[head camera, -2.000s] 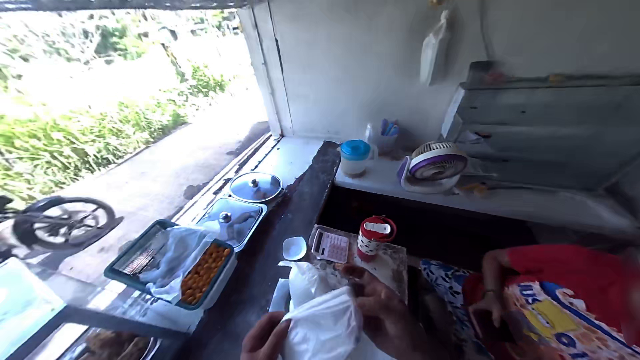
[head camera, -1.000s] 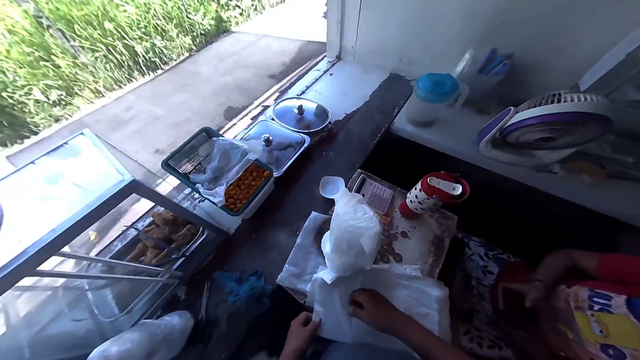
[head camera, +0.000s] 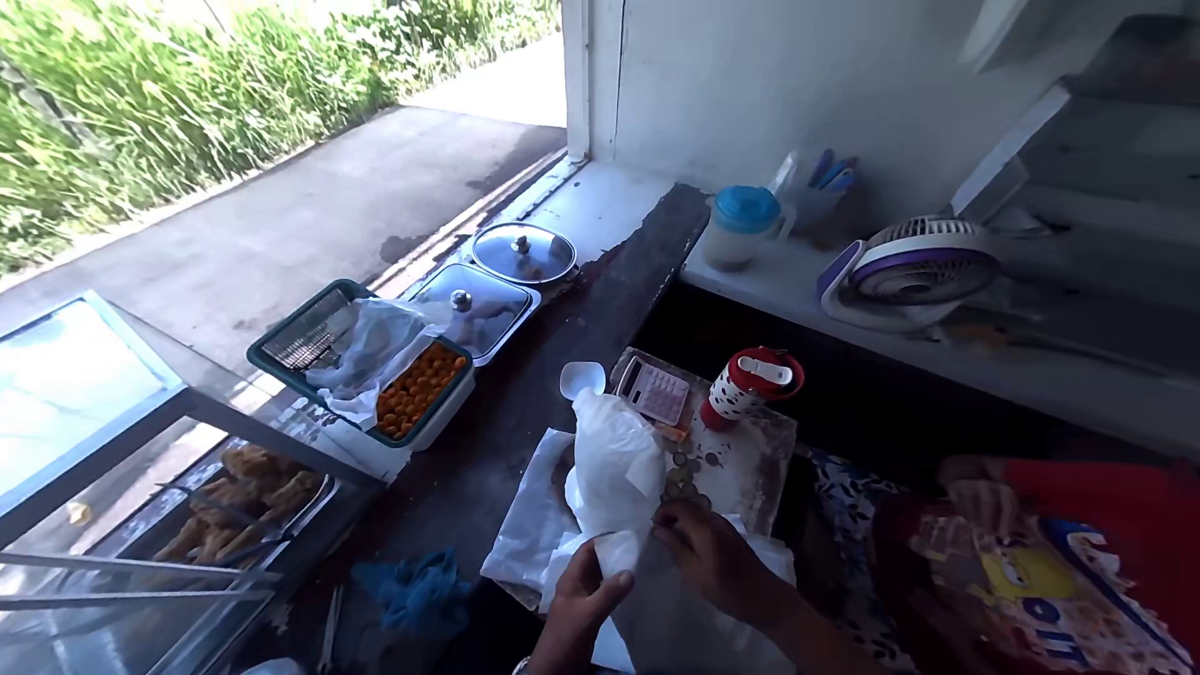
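My left hand (head camera: 583, 605) pinches a thin white plastic bag (head camera: 680, 600) between thumb and fingers. Close on its right, my right hand (head camera: 708, 553) has its fingertips closed on the same bag. Just beyond both hands stands a full, bunched white plastic bag (head camera: 614, 459), its contents hidden. White sheets or bags (head camera: 530, 520) lie under and beside it. Coins (head camera: 684, 478) are spread on the worn board to the right, near a pink calculator (head camera: 656, 392) and a red and white tumbler (head camera: 745, 389). A small white dish (head camera: 582, 380) sits past the full bag.
A green-rimmed basket (head camera: 267, 361) of orange balls, lidded trays (head camera: 487, 314) and a glass case with fried food (head camera: 248, 497) line the left. Blue plastic (head camera: 417, 591) lies near tongs. A fan (head camera: 919, 262) and pitcher (head camera: 745, 225) stand on the shelf. A person in red (head camera: 1097, 506) sits at right.
My hands have come together at the white bag, after being apart on the flat plastic one second ago. The full bag remains standing beyond them.
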